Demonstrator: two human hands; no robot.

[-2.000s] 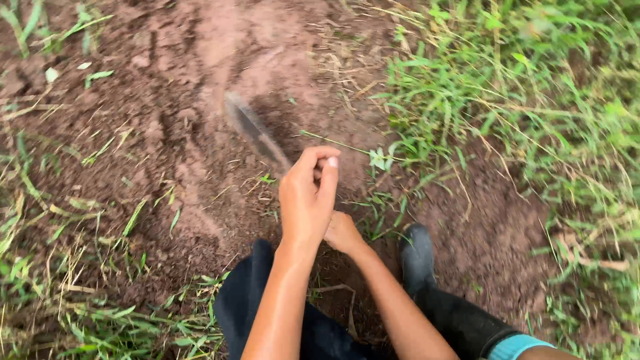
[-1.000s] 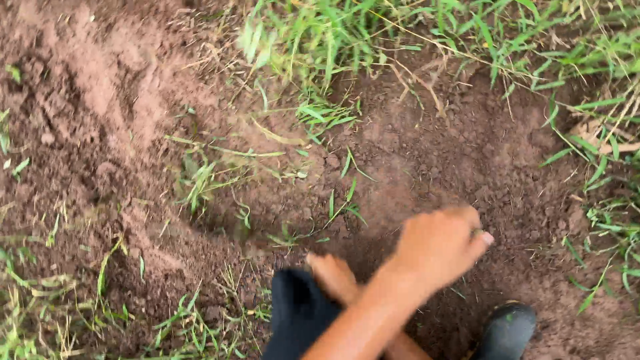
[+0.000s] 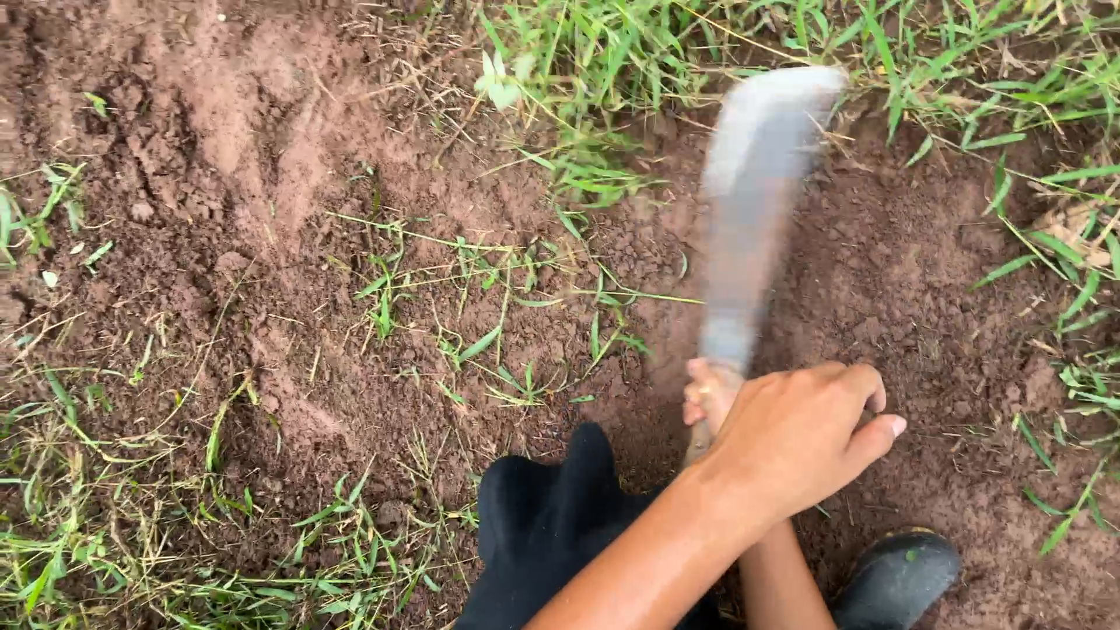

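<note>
My right hand [image 3: 713, 398] grips the wooden handle of a machete [image 3: 748, 210]. Its broad, greyish, partly rusty-looking blade is blurred and points up and slightly right over bare soil, with the tip at the edge of the grass. My left forearm crosses over the right one. My left hand [image 3: 809, 437] lies just right of the handle, palm down, with its fingers curled in and the thumb pointing right. No object shows in it, though the palm is hidden.
Reddish-brown soil [image 3: 289, 367] with cut grass blades [image 3: 507, 350] spreads around. Rooted grass [image 3: 604, 61] stands at the top and right, with more at lower left. A dark-clothed knee [image 3: 551, 516] is at the bottom, and a black rubber boot [image 3: 901, 577] at lower right.
The machete blade pointed up-left two seconds ago and now points up and slightly right. My left hand has moved from above the right hand to its right side. The view has shifted.
</note>
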